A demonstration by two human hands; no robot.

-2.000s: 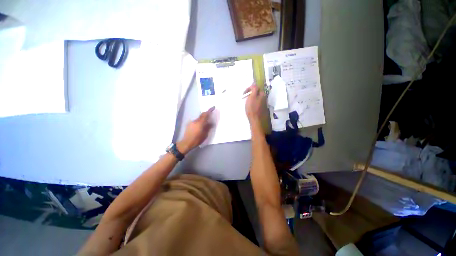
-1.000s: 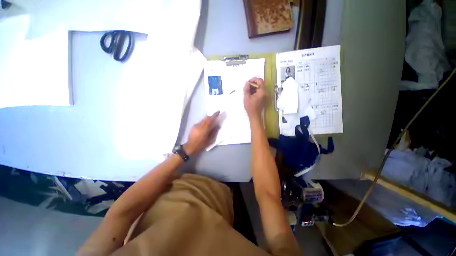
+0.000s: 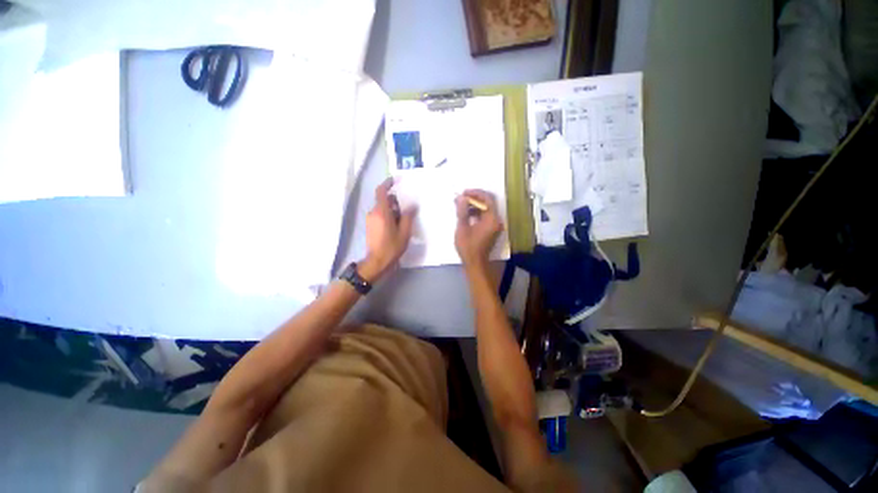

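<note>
A white sheet with a small blue garment picture lies under the metal clip of a yellow-green clipboard. The sheet glares and its writing cannot be read. My left hand rests at the sheet's left side, fingers spread and holding nothing that shows. My right hand is over the right part of the sheet, its fingers closed on a thin light-coloured pen. A second printed sheet lies to the right, with a small white piece on it.
Navy fabric ties lie tangled at the table's near edge, above a metal machine. Dark scissors and glaring white fabric are on the left. A reddish-brown block is behind the clipboard. A cord hangs at right.
My right hand has moved from the upper right of the sheet down and slightly left with the pen. My left hand has moved a little up the sheet's left side. The camera view has shifted slightly.
</note>
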